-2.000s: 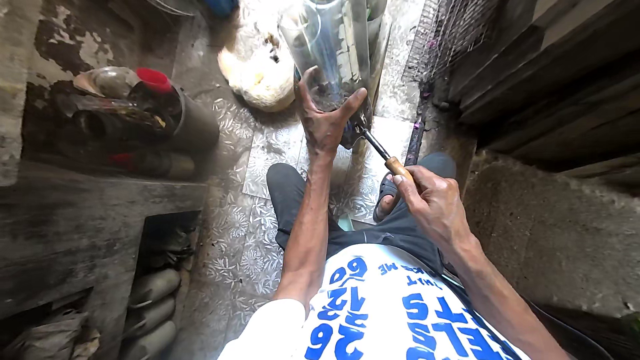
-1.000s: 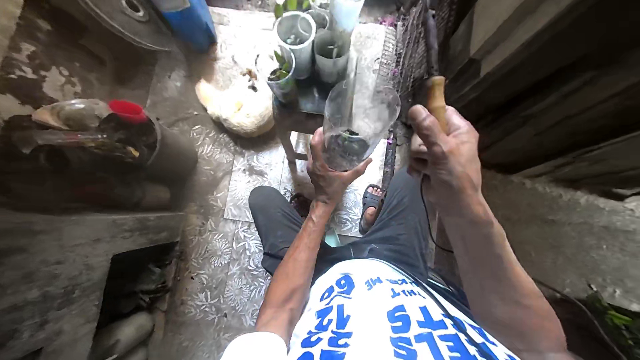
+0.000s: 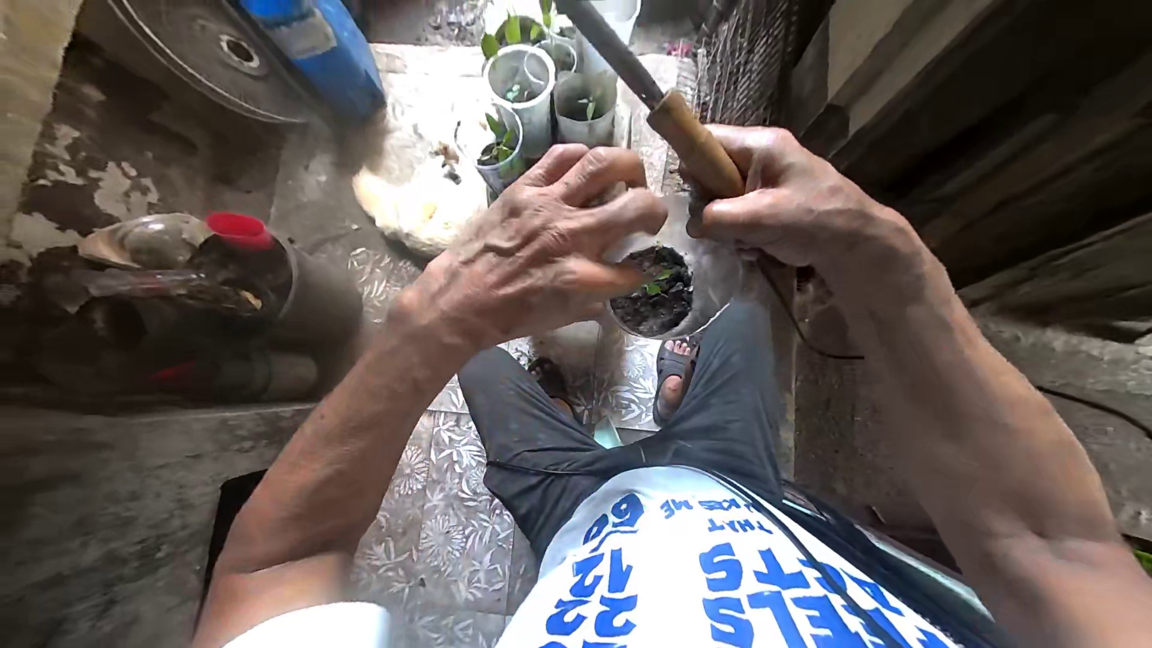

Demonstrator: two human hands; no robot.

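Note:
My right hand point(image 3: 792, 193) grips the wooden handle point(image 3: 693, 144) of a tool whose metal shaft point(image 3: 616, 54) points up and to the left; a cord hangs below this hand. Its fingers also seem to rest on the rim of a clear plastic cup point(image 3: 715, 297). Dark soil point(image 3: 655, 310) and a small green seedling point(image 3: 661, 281) show inside the cup. My left hand point(image 3: 549, 234) is at the cup's left side, fingers curled and somewhat blurred; whether it grips the wall is unclear.
Several clear cups with seedlings point(image 3: 522, 90) stand ahead. A pale, rounded object point(image 3: 423, 207) lies left of them, near a blue container point(image 3: 337, 54). At the left is a bucket point(image 3: 324, 297) with a red cup point(image 3: 238, 230) and plastic scraps. Wire mesh point(image 3: 747, 63) stands at the right.
The clear cup has come up nearer to the camera, its opening now facing it. My right hand, with the tool, has moved left to the cup. My left hand has shifted from under the cup to its side.

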